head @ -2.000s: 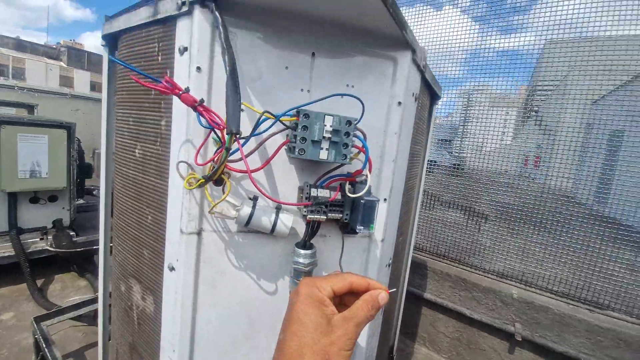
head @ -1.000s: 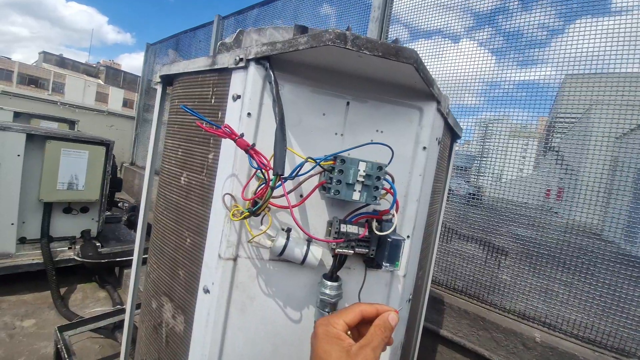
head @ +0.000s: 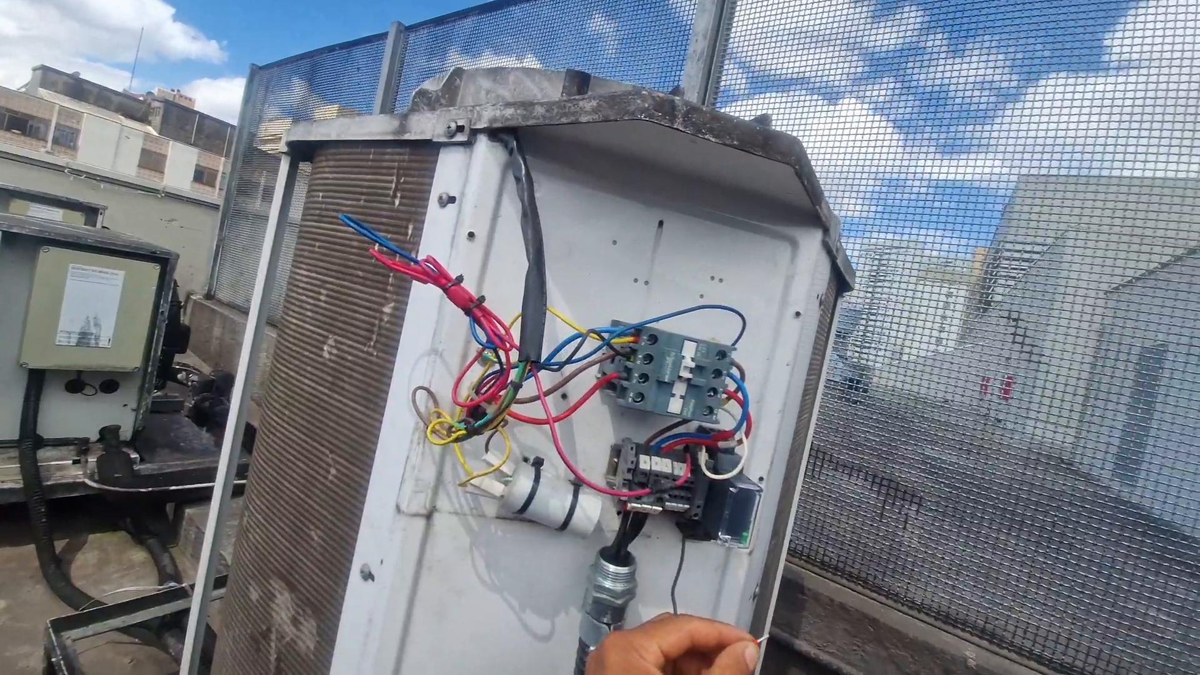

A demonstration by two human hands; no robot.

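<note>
At the bottom edge, my right hand [head: 675, 645] pinches a thin wire between thumb and finger; a pale tip shows beyond them. A thin dark wire [head: 678, 572] hangs just above the hand from the small module with a clear cover [head: 736, 511]. Left of it a metal conduit fitting [head: 611, 586] carries black wires up to the terminal block [head: 656, 469]. Higher up is the grey contactor [head: 670, 372] with blue, red, yellow and brown wires. A cylindrical capacitor [head: 553, 499] with black cable ties lies left of the block. My left hand is out of view.
The open white panel [head: 600, 206] of an outdoor condenser unit holds these parts, beside its finned coil [head: 328, 375]. Red wires [head: 459, 292] are bundled at left. A mesh fence [head: 984, 328] stands behind and right; another unit with a beige box [head: 91, 309] is at left.
The view has shifted, showing more of the unit's top. My right hand sits lower in the frame, still pinching in front of the unit's lower part.
</note>
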